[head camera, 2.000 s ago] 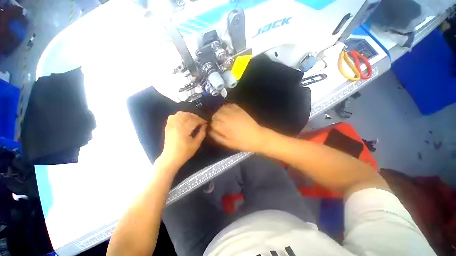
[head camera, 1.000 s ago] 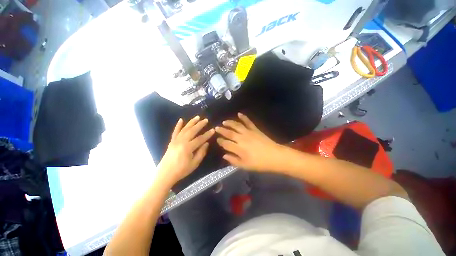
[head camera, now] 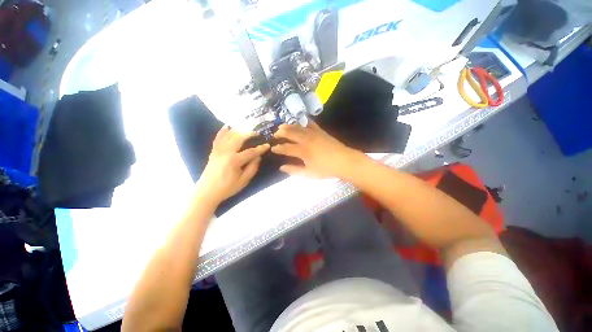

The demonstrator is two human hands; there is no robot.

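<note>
A black garment panel lies on the white table under the sewing machine head. Its left part shows beside my left hand, its right part beyond my right hand. Both bare hands rest on the cloth just in front of the presser foot area, fingertips close together with a small gap. The fingers look spread and flat on the cloth, not pinching it. The needle itself cannot be made out. A yellow patch is beside the needle area.
Stacked black panels lie at the table's left. Orange and red-handled scissors and a slim metal tool lie to the right. A red stool with a small dark piece stands below the table's front edge. Blue bins stand at both sides.
Both hands have moved forward, closer to the presser foot, and the panel has shifted forward with them. Two seconds ago the fingers were bunched together on the cloth; now they are spread.
</note>
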